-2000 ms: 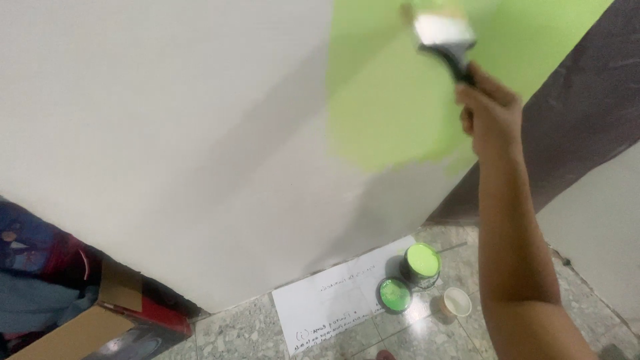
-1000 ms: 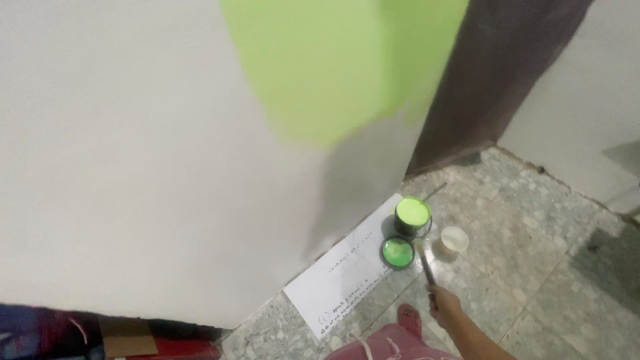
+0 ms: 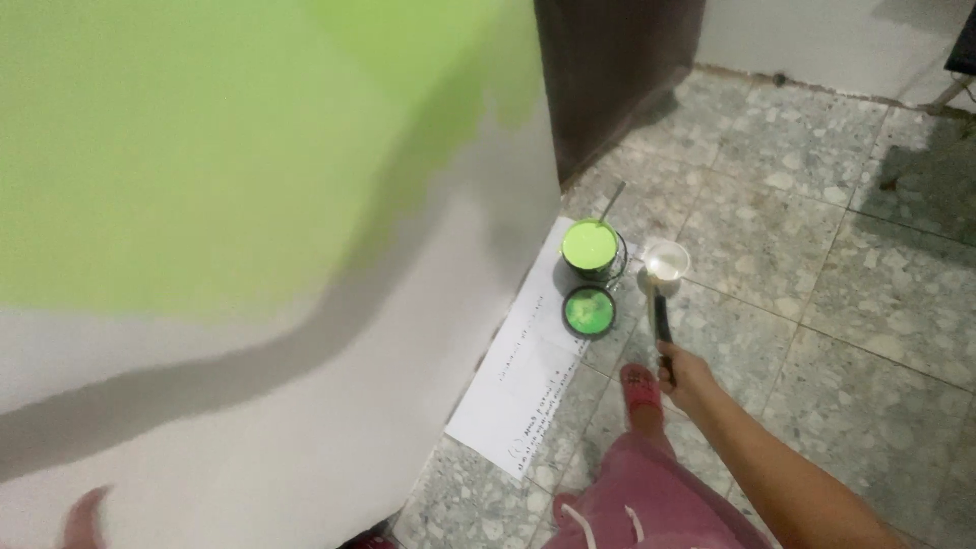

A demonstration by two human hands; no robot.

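Observation:
My right hand (image 3: 684,376) is closed around the black handle of a paintbrush (image 3: 662,316), whose head points toward a small whitish cup (image 3: 668,261) on the floor. Left of the cup stands an open pot of light green paint (image 3: 589,245), a stick leaning out of it. The pot's lid (image 3: 589,311), with green paint on its inner face, lies just below it. At the lower left edge, a blurred bit of what seems to be my left hand (image 3: 86,518) shows in front of the wall; its fingers cannot be made out. The wall (image 3: 191,152) is light green above and whitish below.
Under the pot and lid lies a white paper sheet (image 3: 496,412) bearing writing. A dark brown surface (image 3: 618,76) adjoins the wall's edge. My foot in a red shoe (image 3: 640,387) is on the speckled tile floor (image 3: 732,335). A dark object (image 3: 962,46) stands at the upper right.
The brush was against the green part of the wall two seconds ago; my right hand has brought it down beside the cup. The view has swung down and to the right.

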